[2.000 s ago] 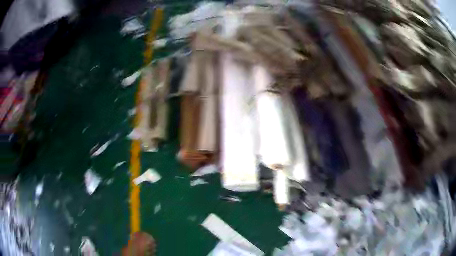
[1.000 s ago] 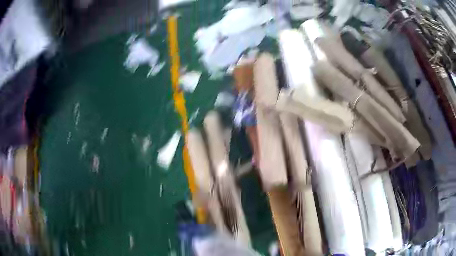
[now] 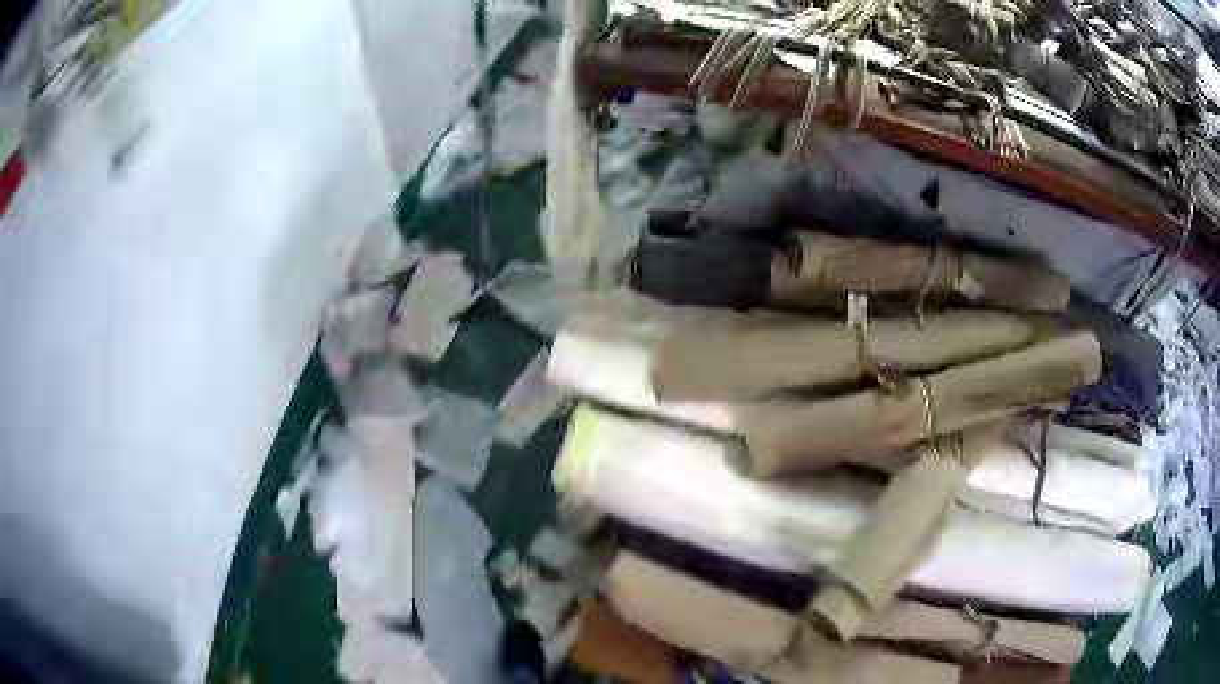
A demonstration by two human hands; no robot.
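Neither of my hands is in the picture. In front of me, several long rolls lie on the floor. Brown rolls [image 3: 870,354] tied with thin cords rest across and beside white rolls [image 3: 803,521]. A shorter brown roll [image 3: 890,535] lies slantwise on top of a white one. A dark roll end [image 3: 702,265] shows at the back of the pile. Whether the brown is wrapping or the roll's own material, I cannot tell.
Pale scraps [image 3: 368,494] litter the green floor [image 3: 288,588]. A large white surface [image 3: 187,307] fills the left side. A reddish-brown edge [image 3: 1017,167] crosses the upper right, with tangled tan strands [image 3: 970,120] hanging over it. A pale vertical strip [image 3: 571,174] hangs near the top.
The view has swung round, so the rolls now lie mostly crosswise. The yellow floor line has left the picture. The large white surface has come in at the left.
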